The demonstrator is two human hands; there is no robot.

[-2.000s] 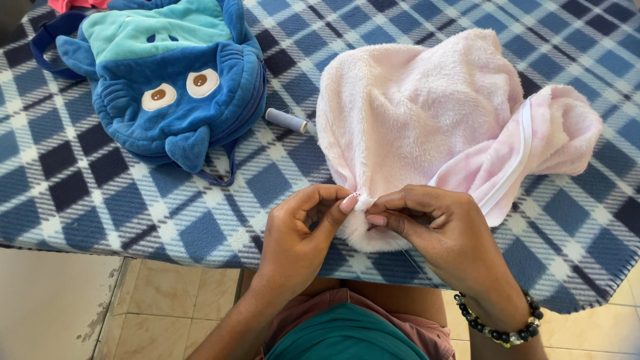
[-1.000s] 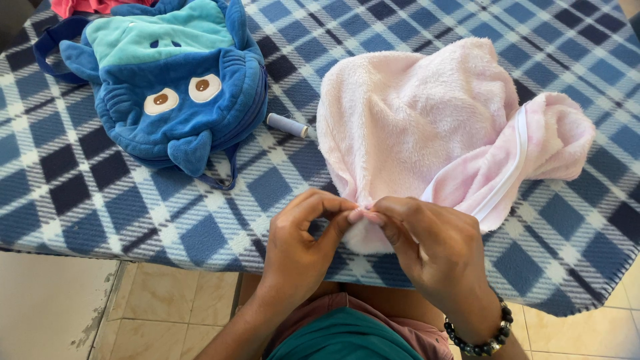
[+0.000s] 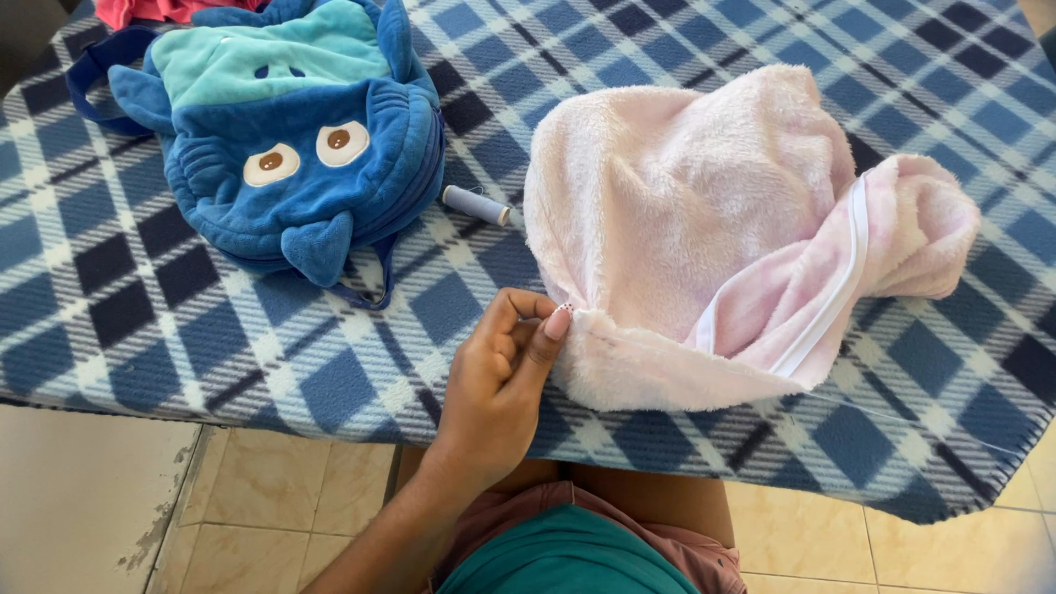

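Note:
A pale pink plush fabric piece (image 3: 685,206) with a white trim strip (image 3: 825,318) lies bunched on the plaid fleece cloth. My left hand (image 3: 516,363) pinches its lower left edge between thumb and index finger. A thin pale thread (image 3: 907,419) runs from the fabric's lower side toward the right edge of the view. My right hand is out of view. The grey-blue thread spool (image 3: 476,205) lies on its side, left of the pink fabric. No needle can be made out.
A blue plush animal-face backpack (image 3: 305,173) lies at the upper left, its strap close to the spool. Behind it is some coral-red fabric (image 3: 165,10). The plaid fleece cloth (image 3: 338,396) covers the table, with its stitched edge near my lap.
My right hand was at the pinched edge beside my left hand and has moved out of view. The thread now stretches to the right. My left hand still pinches the fabric.

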